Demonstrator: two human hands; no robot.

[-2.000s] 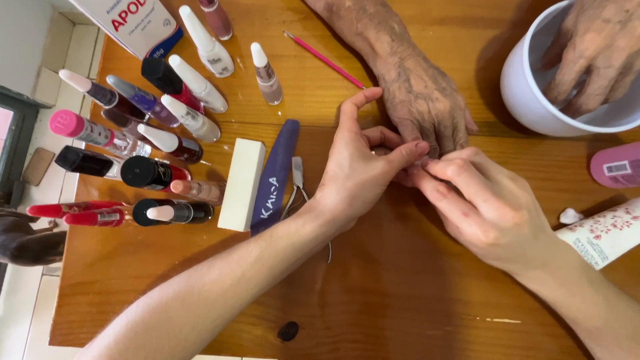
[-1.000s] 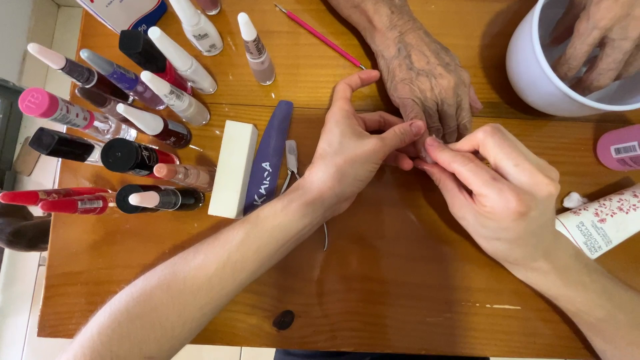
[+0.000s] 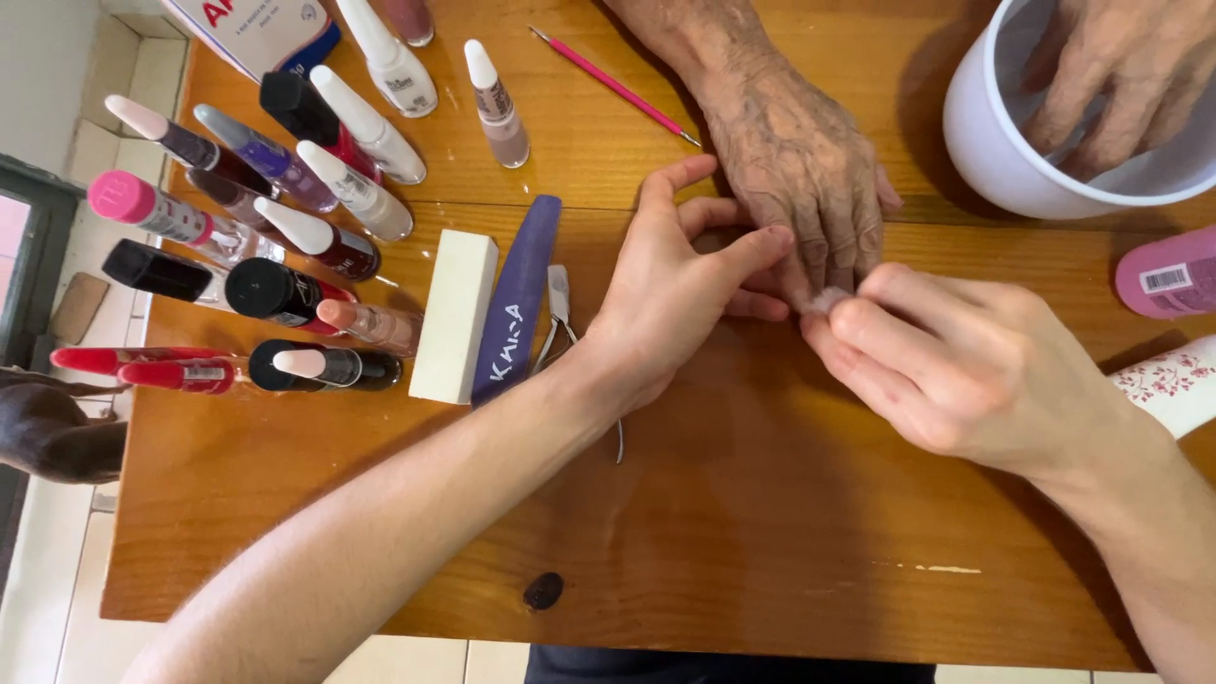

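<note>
Across the wooden table point(image 3: 703, 513), another person's hand point(image 3: 798, 161) lies palm down with its fingers toward me. My left hand point(image 3: 689, 256) holds one of its fingers near the tip, thumb on top and fingers beneath. Pinched in my right hand point(image 3: 931, 351) is a small white tuft, apparently cotton point(image 3: 828, 300), touching that fingertip. The nail there is mostly hidden. Left of my left hand lie a metal cuticle nipper point(image 3: 559, 299), partly under my wrist, a purple nail file point(image 3: 521, 294) and a white buffer block point(image 3: 454, 318).
Several nail polish bottles point(image 3: 275, 294) crowd the table's left side, with one bottle point(image 3: 498, 114) apart. A pink-handled tool point(image 3: 617, 85) lies behind. The person's other hand point(image 3: 1121, 85) is inside a white bowl point(image 3: 1007, 161) at back right. A pink bottle point(image 3: 1173, 275) and a white floral tube point(image 3: 1173, 385) lie at right.
The white tuft in my right hand shows more plainly at the fingertip. Both my hands stay at the other person's hand.
</note>
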